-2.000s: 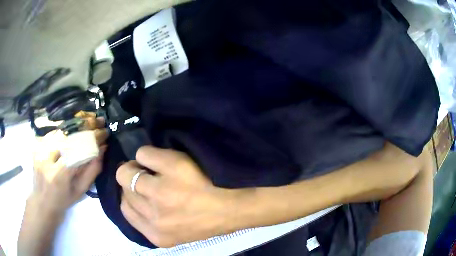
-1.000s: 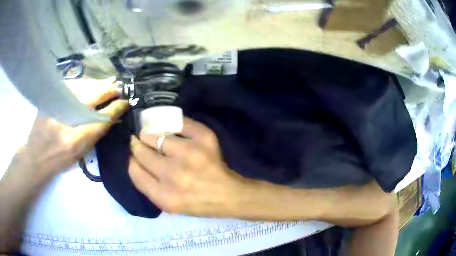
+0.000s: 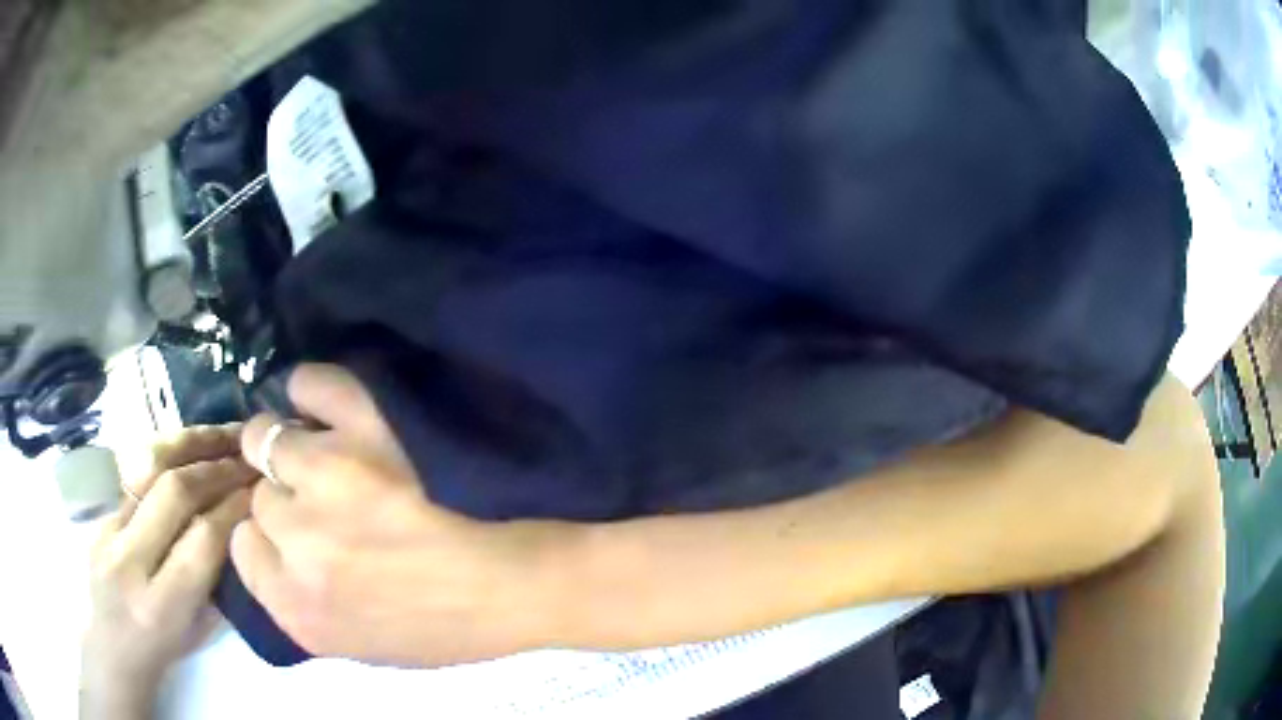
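Note:
A large dark navy garment (image 3: 731,267) fills most of the view and drapes over my right forearm. A white care label (image 3: 318,162) lies on it at the upper left. My right hand (image 3: 352,528), with a ring, presses and grips the garment's edge near the needle area. My left hand (image 3: 176,535) pinches the same edge just left of it; the fingertips meet. The presser foot area (image 3: 211,345) shows small shiny metal parts just above my fingers; the needle point cannot be made out.
The pale sewing machine head (image 3: 85,211) spans the upper left, with a white cap (image 3: 89,481) and dark coils (image 3: 59,394). The white table (image 3: 562,682) has a printed ruler. Dark cloth with a white tag (image 3: 920,695) hangs below. Clear plastic (image 3: 1223,113) lies upper right.
The view has shifted, so the machine head covers less and more garment shows. Both hands now meet at the garment edge, in front of the presser foot area; the left fingers have come out from behind the head.

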